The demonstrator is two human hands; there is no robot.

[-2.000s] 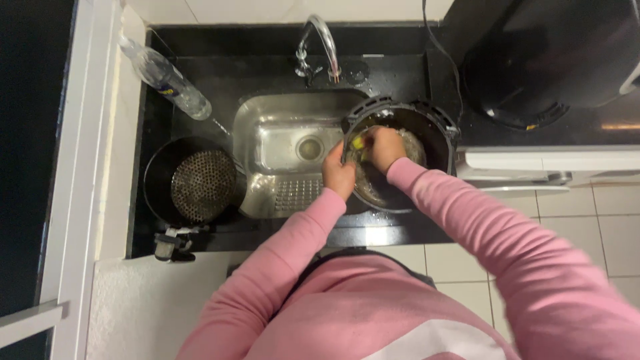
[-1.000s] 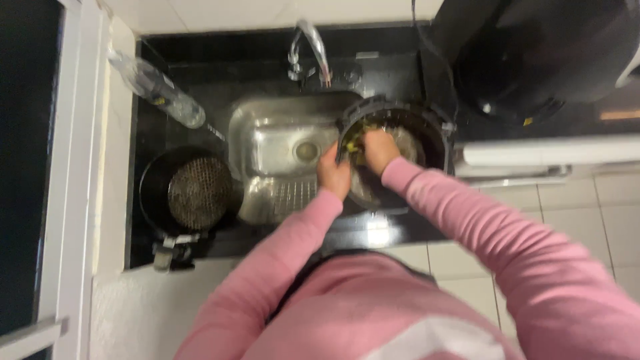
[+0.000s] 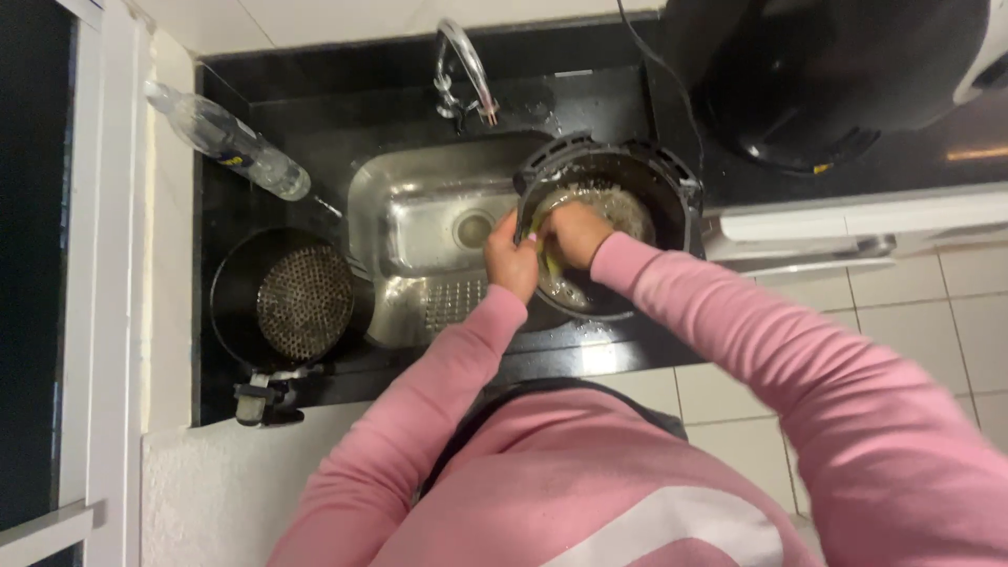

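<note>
A round black air fryer drawer [image 3: 669,189] with soapy water in it stands at the right of the steel sink, overlapping its edge. My left hand [image 3: 512,256] grips the drawer's left rim, thumb toward the inside. My right hand [image 3: 579,235] is inside the drawer, closed on a yellow-green sponge [image 3: 551,256] against the left inner wall; the fingers and most of the sponge are hidden. Left of the sink, a second black round basket [image 3: 236,315] with a perforated round plate [image 3: 305,303] in it rests on the counter.
Behind the steel sink [image 3: 425,220] rises a chrome faucet [image 3: 470,67]. A clear plastic bottle [image 3: 236,146] leans at the back left. A large black appliance [image 3: 827,71] stands on the counter at the right, a cable [image 3: 657,59] beside it. Below is a white drawer front [image 3: 827,220].
My right hand stays inside the drawer and has shifted slightly along its left inner wall. My left hand keeps its hold on the rim.
</note>
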